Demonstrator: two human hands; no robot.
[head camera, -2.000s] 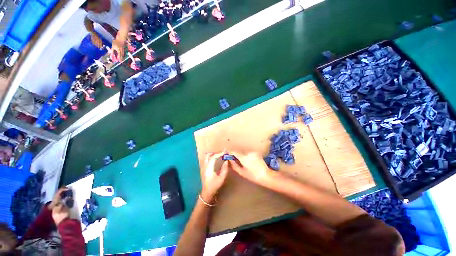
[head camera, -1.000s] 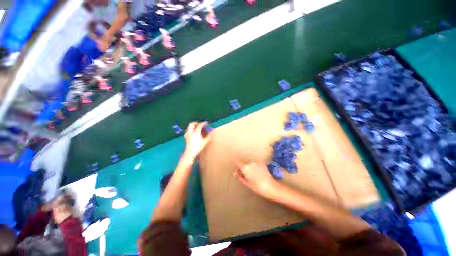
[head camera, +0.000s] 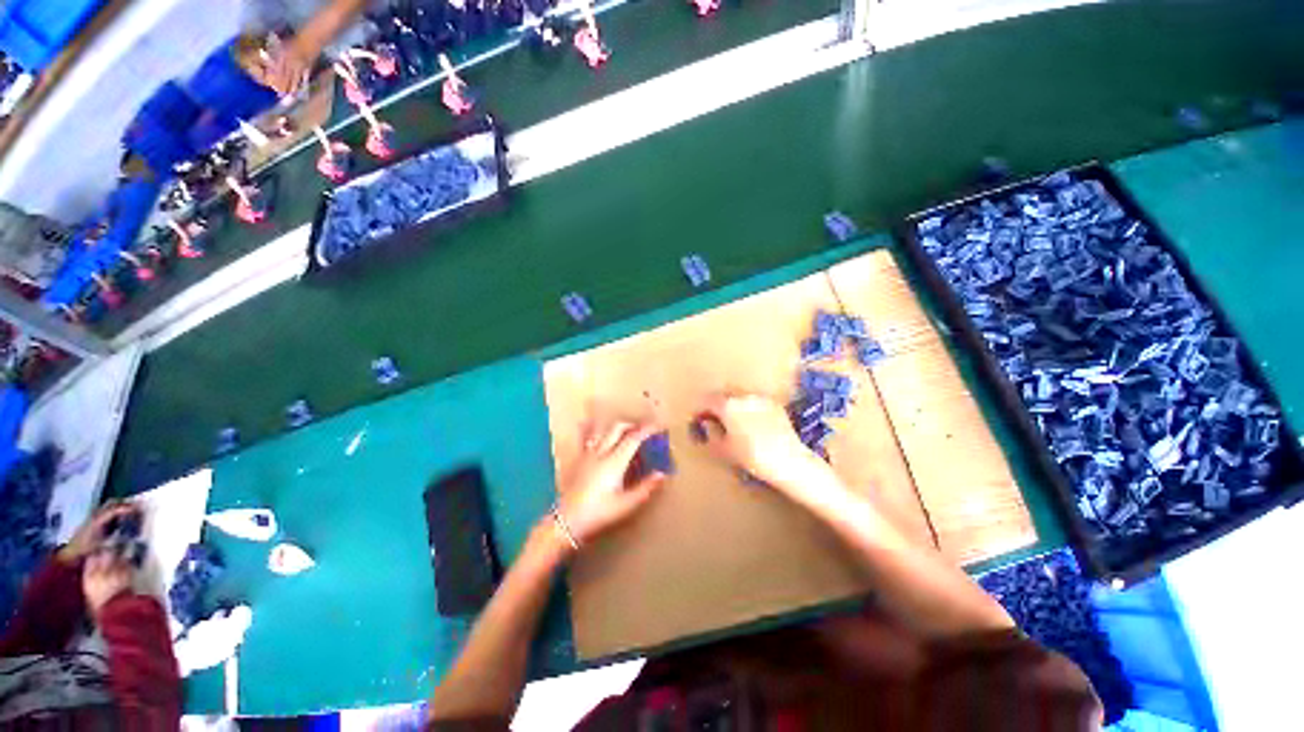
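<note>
My left hand (head camera: 606, 483) is over the tan cardboard sheet (head camera: 687, 572), with a small blue part (head camera: 655, 453) between its thumb and fingers. My right hand (head camera: 755, 438) is just to the right, apart from the left, its fingertips curled round a small dark part (head camera: 708, 428) that is mostly hidden. A loose pile of blue parts (head camera: 824, 401) lies beside and partly behind the right hand, with more parts (head camera: 844, 338) beyond it on the cardboard.
A large black-rimmed parts tray (head camera: 1023, 405) stands right, above a blue crate (head camera: 1161, 651). A phone (head camera: 461, 543) lies left. The green belt (head camera: 744, 157) carries spaced parts; a smaller tray (head camera: 408, 203) is beyond. Another worker's hands (head camera: 112, 551) are far left.
My left hand has come back from the belt's edge to the cardboard and now has a part at its fingertips. My right hand has moved up towards the pile and closed its fingertips.
</note>
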